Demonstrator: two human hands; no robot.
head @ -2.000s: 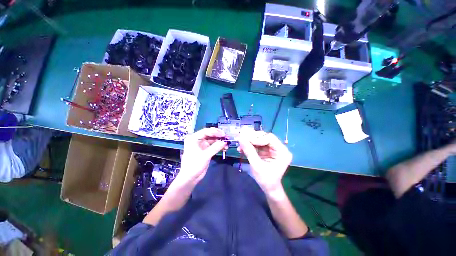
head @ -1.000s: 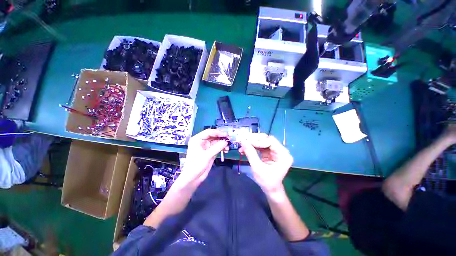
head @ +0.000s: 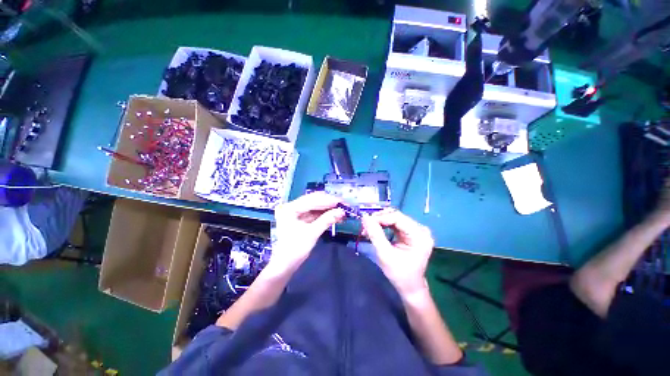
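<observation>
A black device housing (head: 360, 192) with a stubby handle pointing away from me lies at the bench's near edge, a silvery patch inside it. My left hand (head: 303, 220) is at its near left side, thumb and fingers pinched at its near edge. My right hand (head: 400, 239) is at its near right side, fingertips pinched close to the left ones. Something small and dark with a red wire shows between the fingertips; its shape is too small to tell. A pale thin piece hangs down by the left fingertips.
Left on the bench: a carton of red-wired parts (head: 117, 172), a white box of silvery parts (head: 294, 172), two boxes of black parts and a small box of pins. Two screw feeders (head: 411, 84) stand at back right. Screws and white paper (head: 525, 189) lie right. A person's arm (head: 624, 253) is far right.
My right fingers have moved back toward me from over the housing, so more of its silvery inside shows. The whole view has shifted slightly.
</observation>
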